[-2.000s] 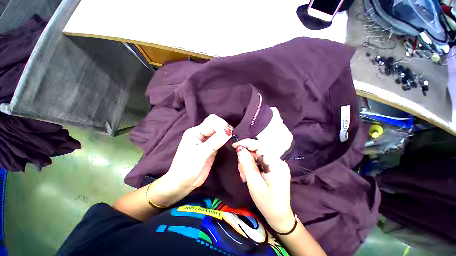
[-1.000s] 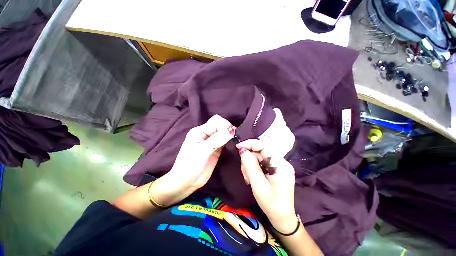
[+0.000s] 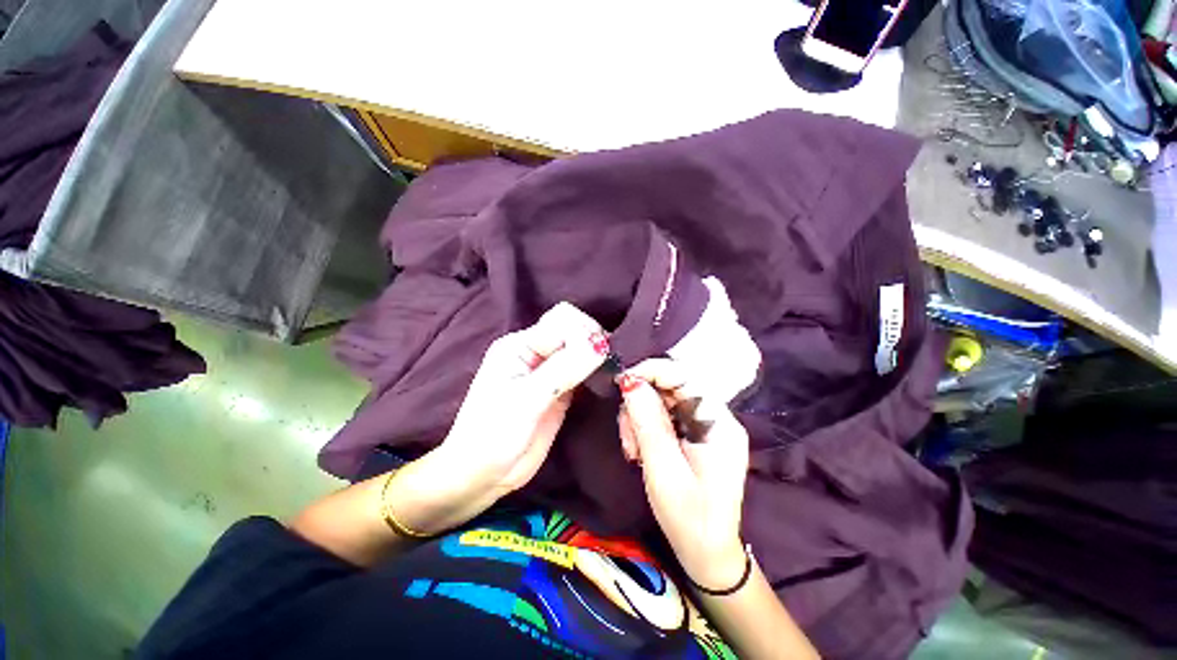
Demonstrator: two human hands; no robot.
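Observation:
A dark plum garment (image 3: 723, 168) lies over my lap and against the table edge. Its folded edge band (image 3: 656, 303), with a short pale stitched line, rises between my hands. My left hand (image 3: 516, 393) pinches the garment edge at a tiny dark piece (image 3: 613, 365), perhaps a fastener. My right hand (image 3: 684, 451) has thumb and finger closed just right of that piece; a needle or thread there is too small to see. A dark band-like thing shows on a right finger. A white label (image 3: 889, 329) lies inside the garment at the right.
The white table (image 3: 516, 65) has a phone (image 3: 849, 31) on a black base. A grey mat (image 3: 929, 194) holds loose black fasteners (image 3: 1033, 206), wire-like pieces and a clear-blue bag (image 3: 1058, 58). A grey fabric bin (image 3: 194, 194) stands left, with plum garments (image 3: 78, 355) beside it. Another dark garment hangs right.
My hands stay close together at the garment edge, with only slight finger movement. My right wrist has shifted a little to the left. The garment lies almost the same.

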